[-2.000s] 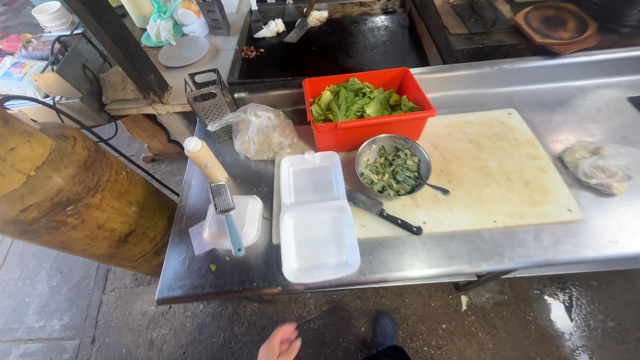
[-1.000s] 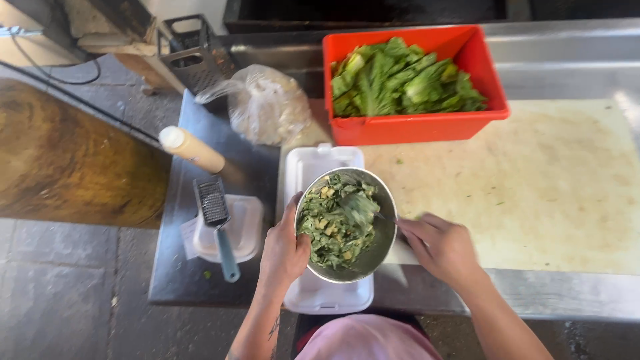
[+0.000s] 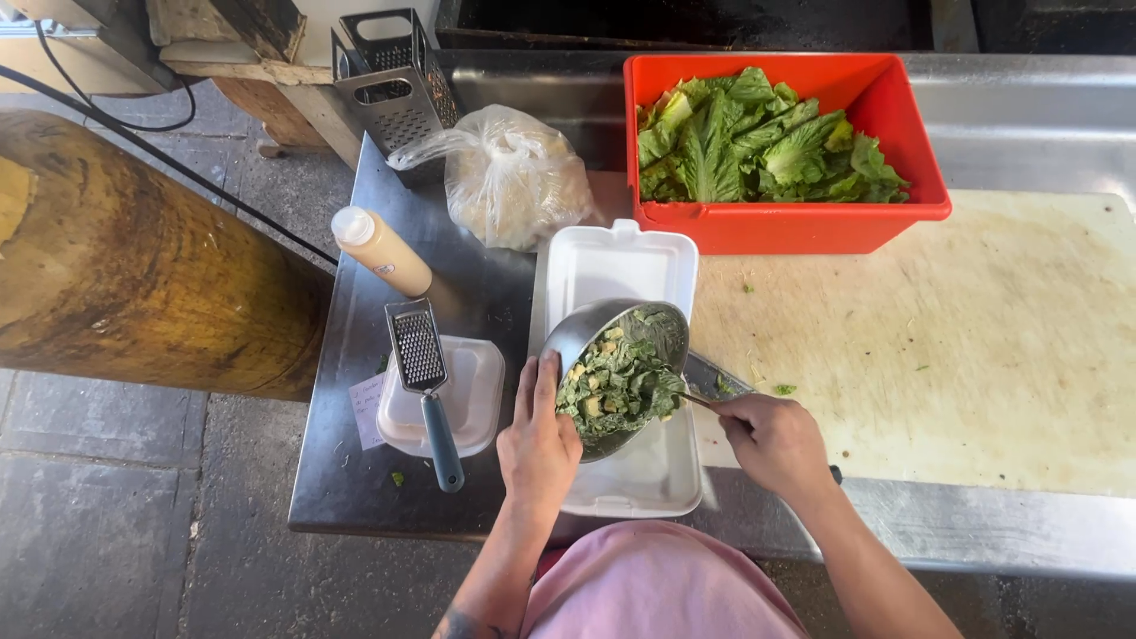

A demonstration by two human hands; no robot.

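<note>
My left hand (image 3: 540,435) grips the left side of a metal mixing bowl (image 3: 581,324), which is tilted to the right above an open white foam takeout box (image 3: 621,257). Dressed chopped greens with pale cubes, a salad (image 3: 612,382), lie in the bowl. In my right hand (image 3: 777,439) is the handle of a metal spoon (image 3: 697,399); its head is hidden in the salad at the bowl's right rim. Under my right hand lies a knife, mostly covered, with its dark blade (image 3: 710,377) on the cutting board's edge.
A red bin (image 3: 799,226) of lettuce stands on the white cutting board (image 3: 932,355). To the left are a knotted plastic bag (image 3: 519,177), a box grater (image 3: 399,98), a squeeze bottle (image 3: 386,253), and a hand grater (image 3: 419,351) on a closed foam box (image 3: 475,390). A yellow cylinder (image 3: 151,266) stands beside the table.
Two seconds ago the bowl stood on the cutting board; one second ago both hands had it over the foam box with its opening facing up. Now it is tilted to the right. The view has moved closer.
</note>
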